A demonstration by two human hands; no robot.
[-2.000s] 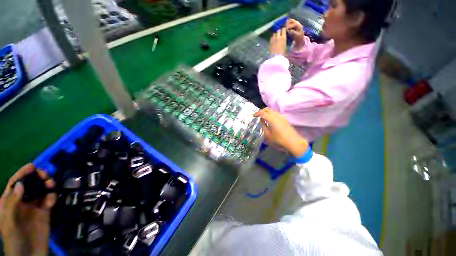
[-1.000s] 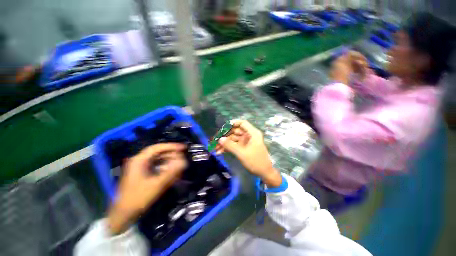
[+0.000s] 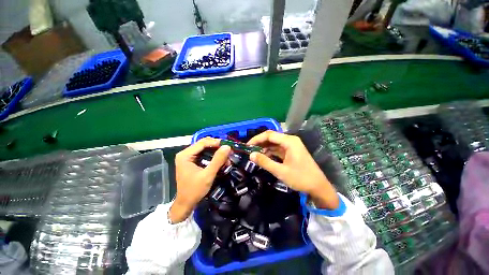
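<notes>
My left hand (image 3: 199,173) and my right hand (image 3: 289,164) meet over the back part of the blue parts bin (image 3: 252,264). A thin green circuit board (image 3: 238,145) lies edge-on between the fingertips of both hands. My left fingers also curl around a dark piece, probably a black housing, mostly hidden by the fingers. A thin red strand shows near the board. Loose black housings (image 3: 249,207), some with silver-white rectangles, fill the bin below. A light blue band is on my right wrist.
A blister tray of green boards (image 3: 375,188) lies right of the bin. A clear plastic box (image 3: 143,184) and clear blister trays (image 3: 75,209) lie left. Beyond runs the green conveyor (image 3: 171,113) with small pieces on it. A grey post (image 3: 311,64) stands behind the bin. A pink sleeve (image 3: 476,193) is at right.
The view has swung left. My right hand has brought a board from the blister tray to my left hand, and both hands now meet at it over the bin.
</notes>
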